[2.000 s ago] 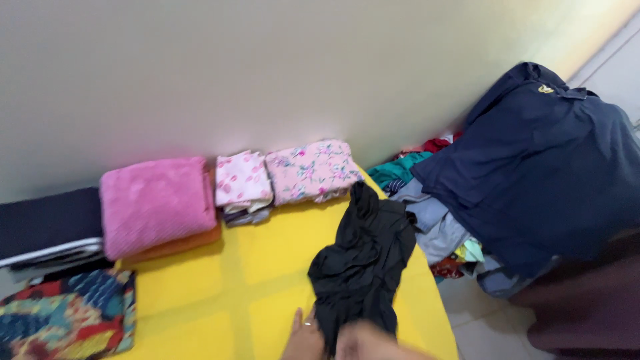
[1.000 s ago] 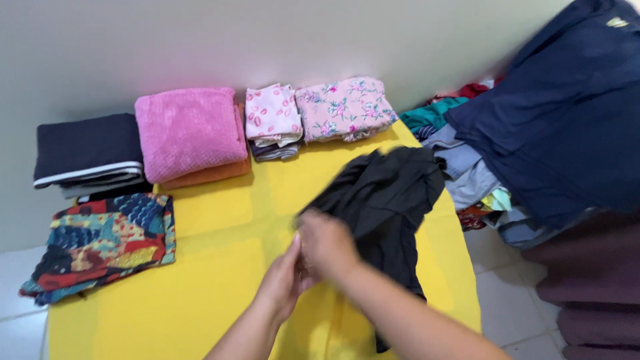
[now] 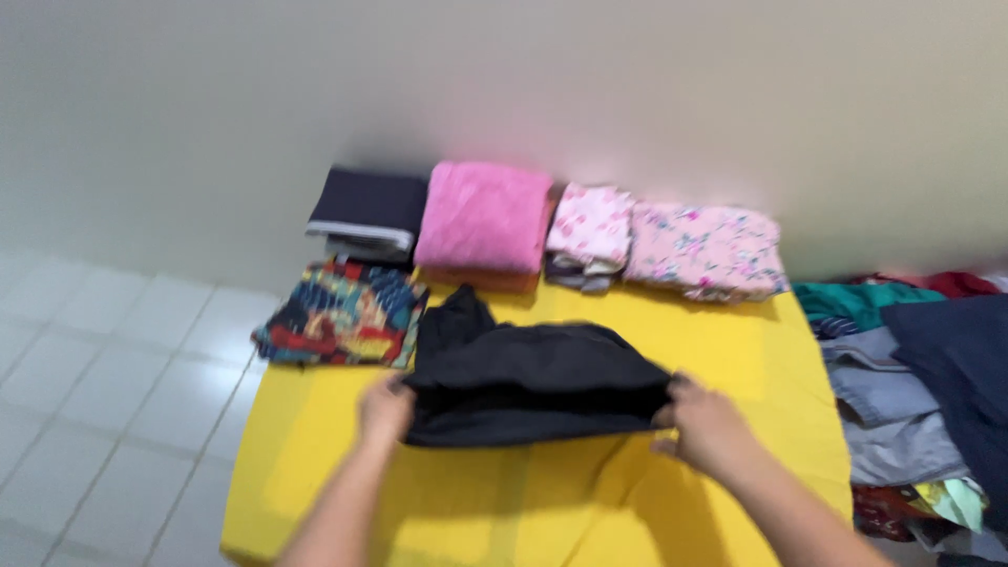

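Note:
A black garment [image 3: 535, 366] is stretched between both hands above the near-middle of the yellow-covered table, its edge towards me gaping. My left hand [image 3: 387, 409] grips its left corner, and my right hand [image 3: 693, 417] pinches the right one. Part of the black cloth rises at the back left, close to a folded multicoloured patterned cloth [image 3: 346, 315]. Behind stand a dark folded stack with a white edge [image 3: 370, 206], a folded pink textured cloth [image 3: 484, 220] on orange cloth, a small pink-and-white printed stack [image 3: 592, 228] and a folded pink floral cloth [image 3: 705, 248].
The yellow table cover [image 3: 488, 496] reaches close to the wall [image 3: 504, 87]. On the right lies a heap of loose clothes, with a grey garment [image 3: 898, 417], green cloth [image 3: 874, 303] and dark navy cloth [image 3: 965, 370]. White floor tiles [image 3: 102, 425] show at the left.
My hands, close together at the black garment one second ago, are now apart at two of its corners. The garment has moved left and is spread wide. The view has shifted left.

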